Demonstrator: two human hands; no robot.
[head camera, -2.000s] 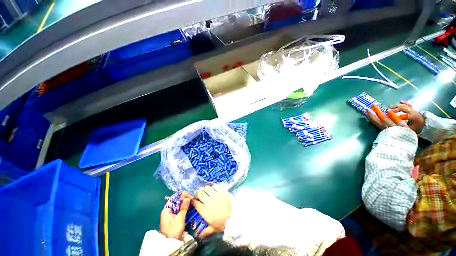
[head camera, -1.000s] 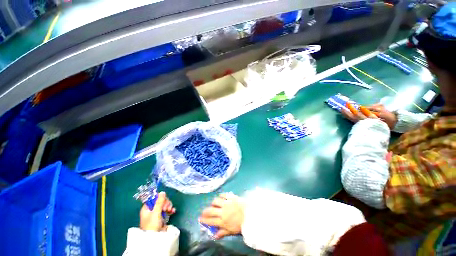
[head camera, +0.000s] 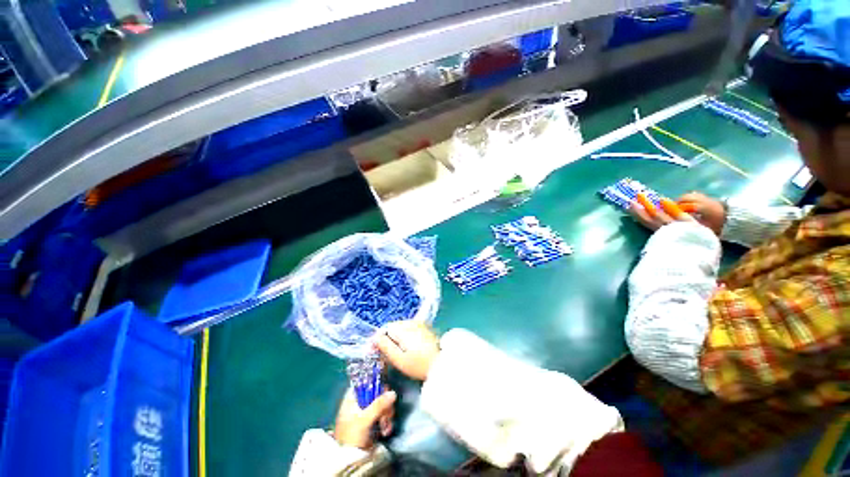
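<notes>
My left hand (head camera: 365, 419) holds an upright bundle of thin blue wire leads (head camera: 366, 380) with silvery tips, at the lower middle. My right hand (head camera: 408, 348) is just above and right of the bundle, its fingertips at the bundle's top and by the rim of the clear plastic bag (head camera: 313, 303). The fingertips are too small and blurred to tell whether they grip anything. The bag is open and full of short blue sleeves (head camera: 377, 291). A small group of blue-and-white leads (head camera: 478, 269) lies right of the bag, beside a larger group (head camera: 531, 240).
A blue crate (head camera: 98, 401) stands at the left, a blue tray (head camera: 216, 279) behind it. A cream divided box (head camera: 403, 177) and a second clear bag (head camera: 517, 140) are at the back. A neighbour with orange finger covers (head camera: 664, 207) works at the right on the green bench (head camera: 270, 391).
A small group of leads now lies beside the larger one. My right hand has moved up to the left hand's bundle, and my left hand has moved right.
</notes>
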